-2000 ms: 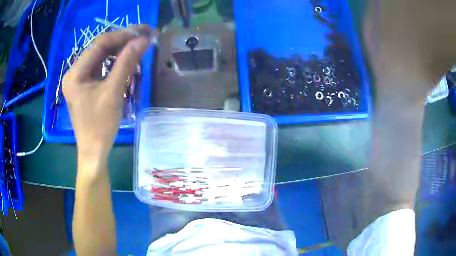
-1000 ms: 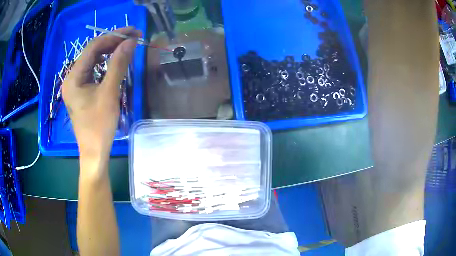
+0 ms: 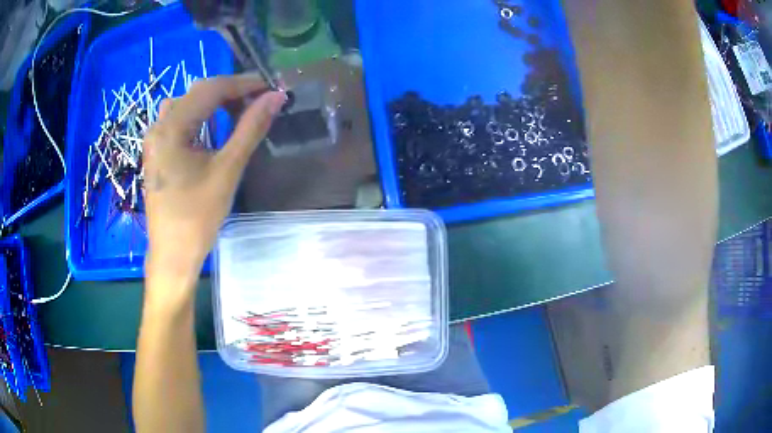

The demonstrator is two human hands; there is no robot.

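Note:
My left hand (image 3: 199, 156) is at the press nest (image 3: 300, 127), thumb and forefinger pinched at its near-left top edge. The thin wired part between them is almost wholly hidden by the fingers. The slanted tool of the press (image 3: 250, 46) comes down right at the fingertips, beside a small dark round spot on the nest. My right hand is out of the picture past the top edge; only the right forearm shows. A clear plastic box (image 3: 330, 216) nearest my body holds red-and-white parts laid in rows.
The left blue tray (image 3: 106, 269) holds jumbled white leads. The right blue tray (image 3: 491, 207) holds heaped dark and silver rings. Small blue side trays (image 3: 25, 338) and a white cable (image 3: 35, 84) are at far left. A whitish box (image 3: 728, 101) and labelled bag (image 3: 752, 63) are at far right.
My left hand has moved right from over the left tray to the nest. The press tool now shows lower, at the fingertips. The right forearm has shifted slightly left in view.

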